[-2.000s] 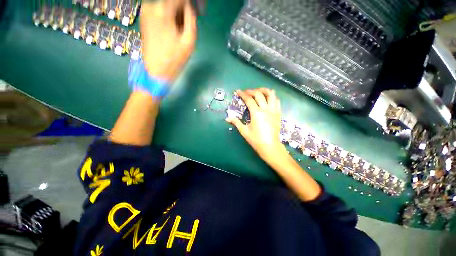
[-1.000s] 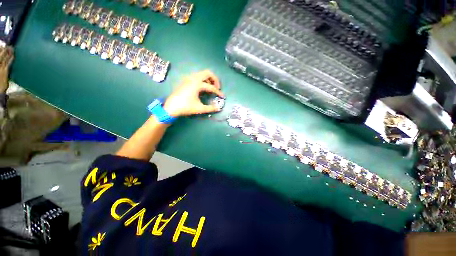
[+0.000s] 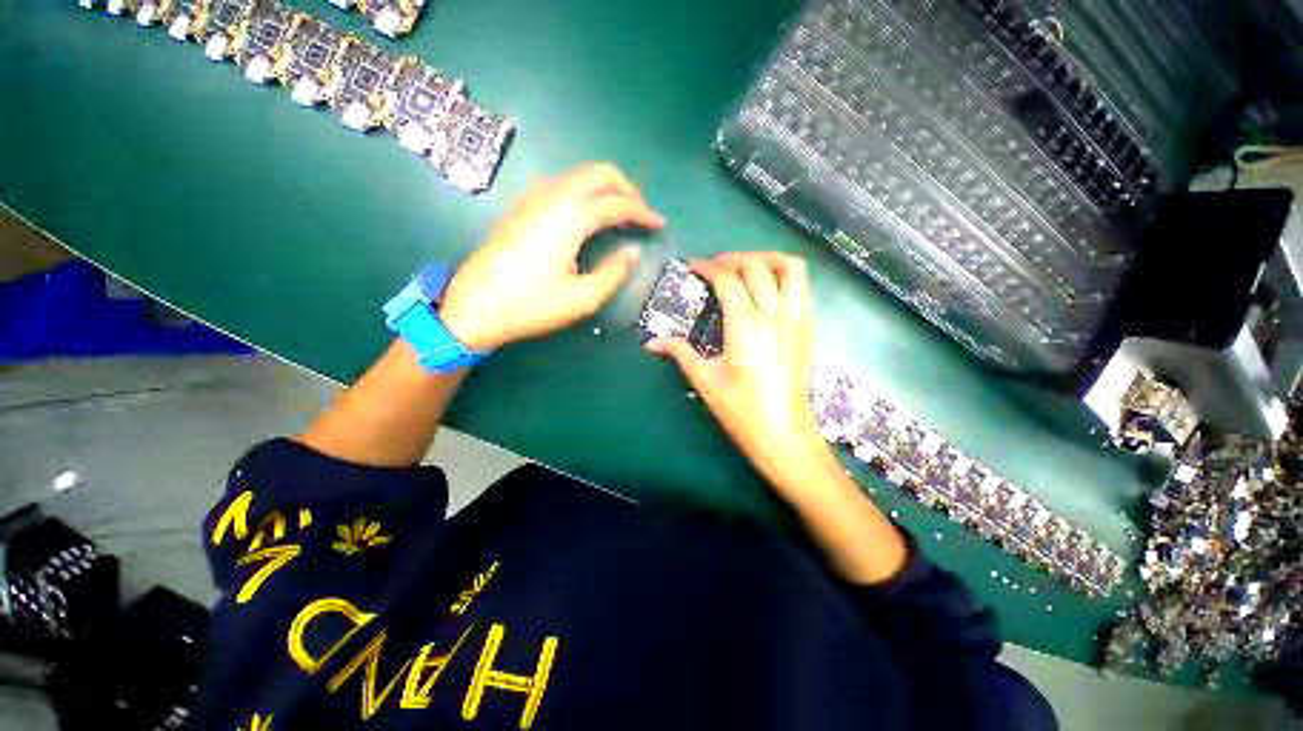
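My right hand (image 3: 765,336) grips a circuit board (image 3: 675,301) between thumb and fingers, at the left end of the near row of boards (image 3: 972,486). The board shows silver-white and dark parts. My left hand (image 3: 543,264), with a blue wristband, is just left of that board and not touching it. Its thumb and index finger are apart, and no part shows between them. My right palm and fingers hide the part of the row beside the held board.
More rows of boards (image 3: 365,93) lie at the upper left. Stacked clear ribbed trays (image 3: 915,186) stand at the upper right. A white box with an open front (image 3: 1136,379) and a heap of modules (image 3: 1236,550) are at the right. Tiny bits lie near the row.
My right hand has come into view and taken hold of the end board. My left hand pinched a small silver part one second ago; its fingers are now apart. The camera view has shifted.
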